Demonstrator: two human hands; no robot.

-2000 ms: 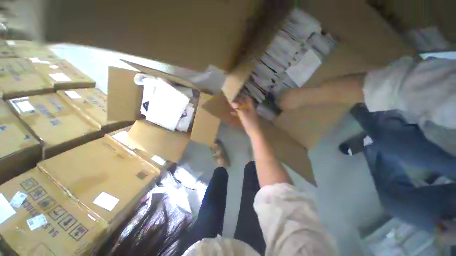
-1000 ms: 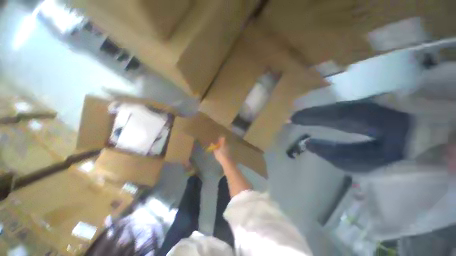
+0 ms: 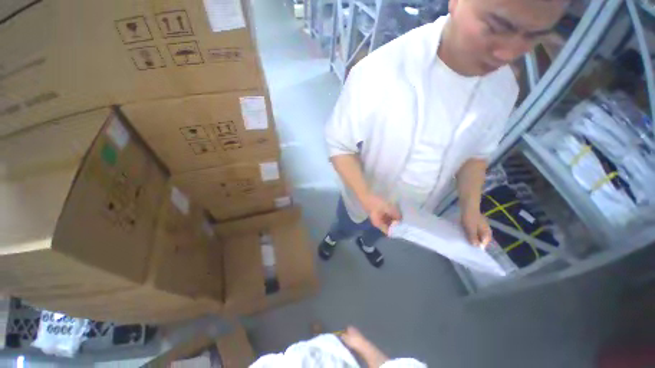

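Note:
My right hand [image 3: 361, 346] is small and low at the bottom edge, by my light top. A thin yellow pen [image 3: 340, 333] sticks out at its fingertips. My left hand is not in view. A brown carton [image 3: 294, 269] stands beyond my hand, its top flaps nearly together; white and dark contents [image 3: 268, 260] show through the gap. Part of another open carton [image 3: 234, 348] shows at the bottom edge, with some white contents visible.
A person [image 3: 424, 122] stands in front, holding white sheets [image 3: 449, 244] in both hands. Tall stacked cartons [image 3: 226, 147] fill the left. Grey shelving [image 3: 574, 183] with strapped bundles stands right. Grey floor [image 3: 381, 302] lies between.
The view has swung up from the cartons to the person and shelving. My right hand has moved from beside the carton flap to low in the picture, near my body.

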